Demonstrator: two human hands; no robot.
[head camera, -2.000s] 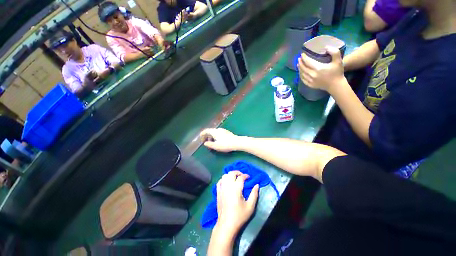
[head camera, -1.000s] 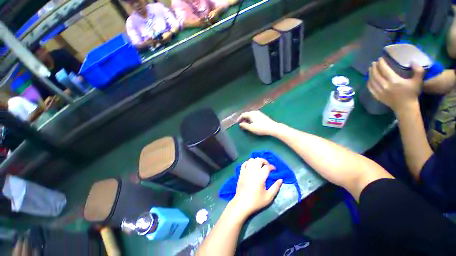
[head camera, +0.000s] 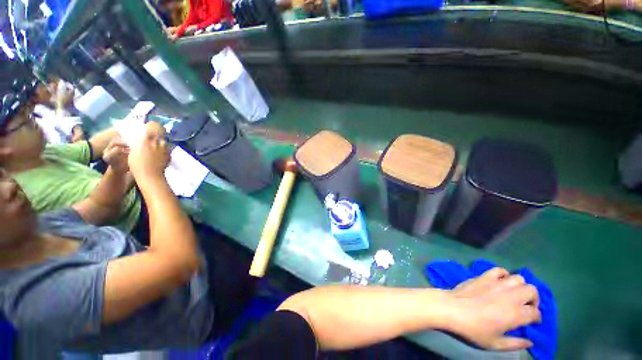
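My left hand (head camera: 496, 307) lies on the crumpled blue cloth (head camera: 540, 309) at the bench's front edge, lower right, its fingers curled onto it. My right hand is not in view. Behind stand three grey speakers: one with a black top (head camera: 510, 172), one with a wood-grain top (head camera: 418, 162), and another wood-topped one (head camera: 325, 152) further left. None of them is touched by my hand. A light-blue square bottle (head camera: 350, 232) with a shiny metal top stands in front of the leftmost one. A small white lump (head camera: 384, 258) lies beside the bottle.
A mallet (head camera: 273, 225) with a pale handle lies left of the bottle. Further left are dark-topped speakers (head camera: 229, 151), a white sheet (head camera: 184, 172) and a whitish bag (head camera: 238, 84). Two neighbours sit at left; hands there hold white material (head camera: 134, 126). A blue bin (head camera: 401, 5) is at the far side.
The view has swung left. The right-hand neighbour, the white bottle and my right hand have left the picture. My left hand is still on the cloth; the speakers stand as before.
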